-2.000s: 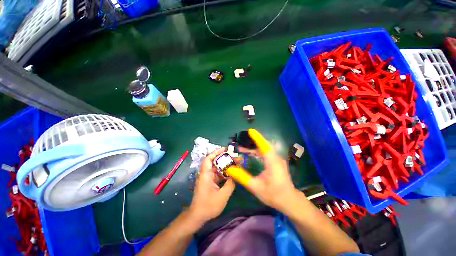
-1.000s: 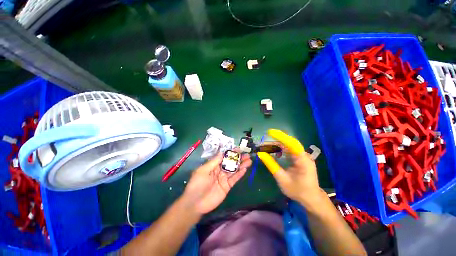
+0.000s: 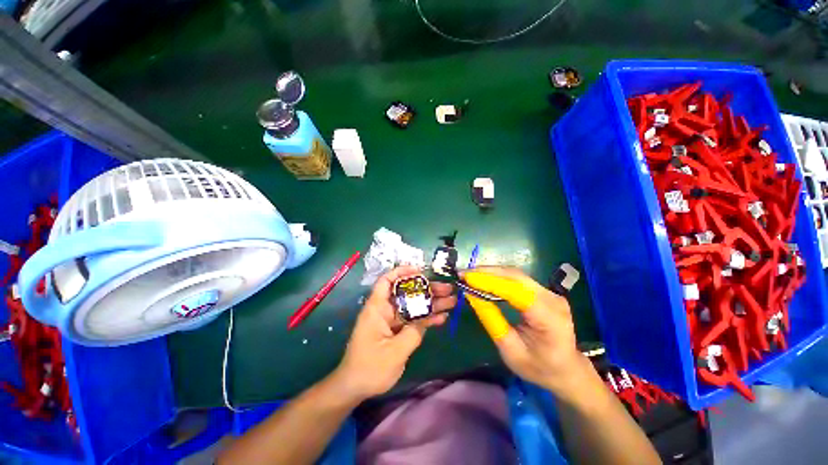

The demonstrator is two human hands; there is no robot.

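Note:
My left hand (image 3: 381,338) is palm up and holds an open device housing (image 3: 413,298), dark-rimmed with gold and white inside. My right hand (image 3: 531,322), with yellow finger cots on its fingertips, grips thin dark tweezers (image 3: 478,289) between thumb and finger. The tweezers' tip is close to a small module (image 3: 445,261) with a white face and black part, just beyond my left fingertips. Whether the tip touches the module I cannot tell. A crumpled white wipe (image 3: 390,254) lies beyond my left hand. A blue stick (image 3: 473,257) lies partly behind my right fingers.
A blue bin (image 3: 604,227) of red clamps stands at right, a fan (image 3: 163,263) at left. A red pen (image 3: 324,291), bottle (image 3: 298,145), white block (image 3: 349,153), another housing (image 3: 399,113) and loose modules (image 3: 483,191) lie on the green bench. A black tray (image 3: 676,431) is lower right.
My right hand has closed its fingers on the tweezers and moved slightly left and down. My left fingers have curled more around the housing, which has shifted slightly and turned.

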